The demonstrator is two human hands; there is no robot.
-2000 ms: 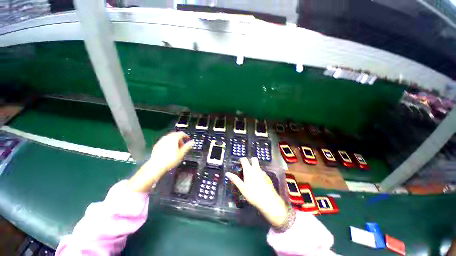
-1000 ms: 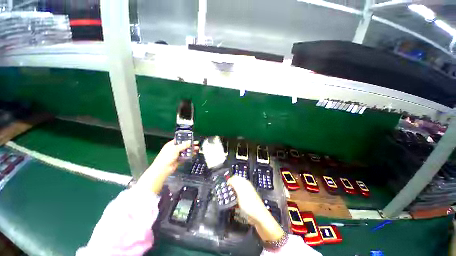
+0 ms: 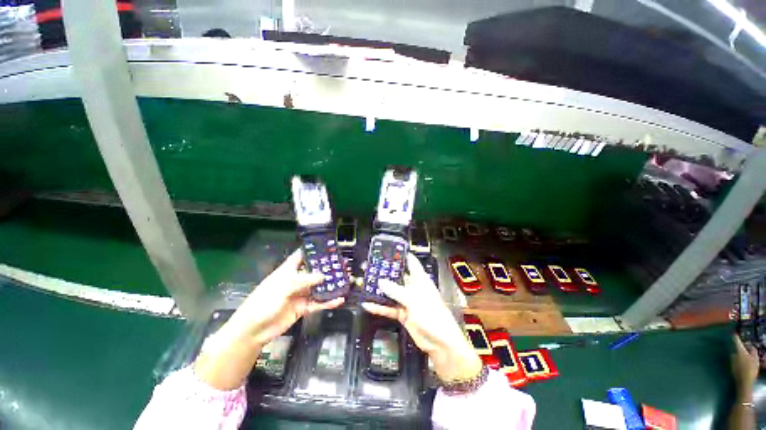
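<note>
My left hand (image 3: 290, 296) holds an open black flip phone (image 3: 326, 267) by its keypad half, with the thumb on the keys. My right hand (image 3: 413, 304) holds a second open black flip phone (image 3: 387, 262) the same way. Both lids point up and both screens are lit bright white. The phones are side by side above the clear blister tray (image 3: 336, 406). The tray holds several black phones (image 3: 331, 346) in its near row, some with a pale greenish patch. My hands partly hide the tray's middle.
Red flip phones (image 3: 499, 275) lie in a row on a brown board (image 3: 525, 316), with more piled beside the tray. A white card (image 3: 602, 414), blue piece (image 3: 625, 406) and red piece (image 3: 658, 417) lie right. Metal posts (image 3: 126, 168) flank. Another person's hand (image 3: 744, 369) holds a phone at far right.
Both phones are now upright side by side with lit screens; a second ago the right one was tilted and blurred. Two seconds ago both hands were over the tray. Another person's hand has appeared.
</note>
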